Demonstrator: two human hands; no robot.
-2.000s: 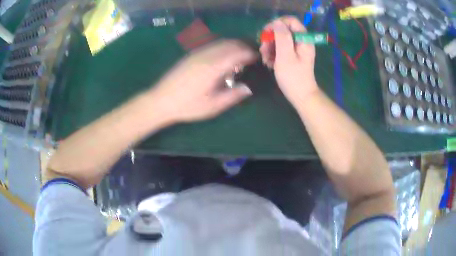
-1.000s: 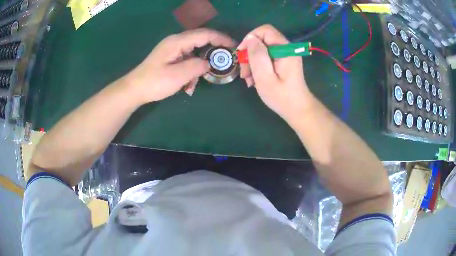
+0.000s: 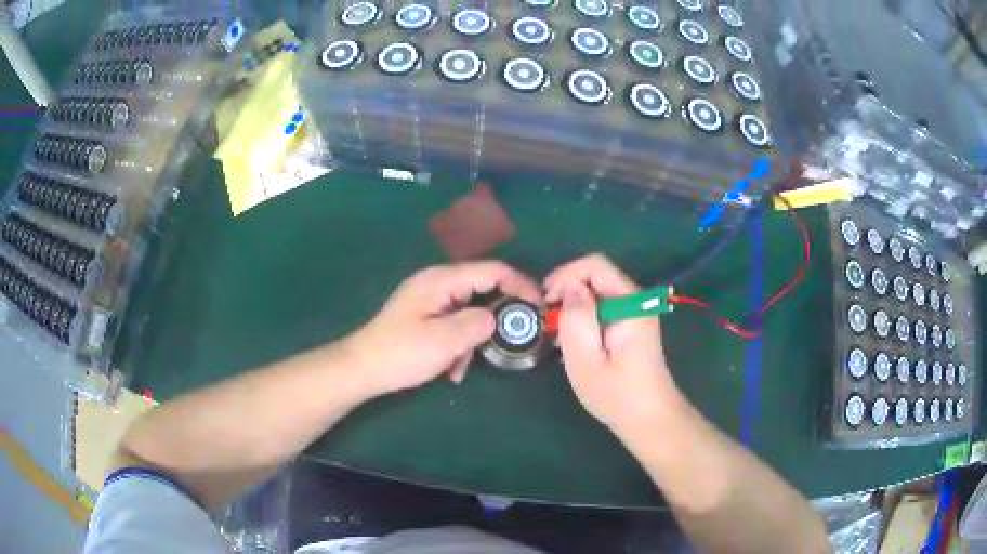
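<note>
A small round black speaker driver with a silver-white ringed face rests on the shiny metal test base on the green mat. My left hand grips the driver's left side with thumb and fingers. My right hand holds the green test probe, its red front end touching or close to the driver's right edge. The contact point is partly hidden by my fingers. The red test lead loops from the probe's rear.
Stacked blister trays of drivers stand at the far side. Another filled tray lies at right, and a left-hand tray at left. A reddish-brown square, yellow paper and yellow tape lie around. A dark lead runs behind my right hand.
Two seconds ago my left hand was blurred, away from the probe; now it holds the driver at the base beside the probe. The view has tilted up, showing the far trays.
</note>
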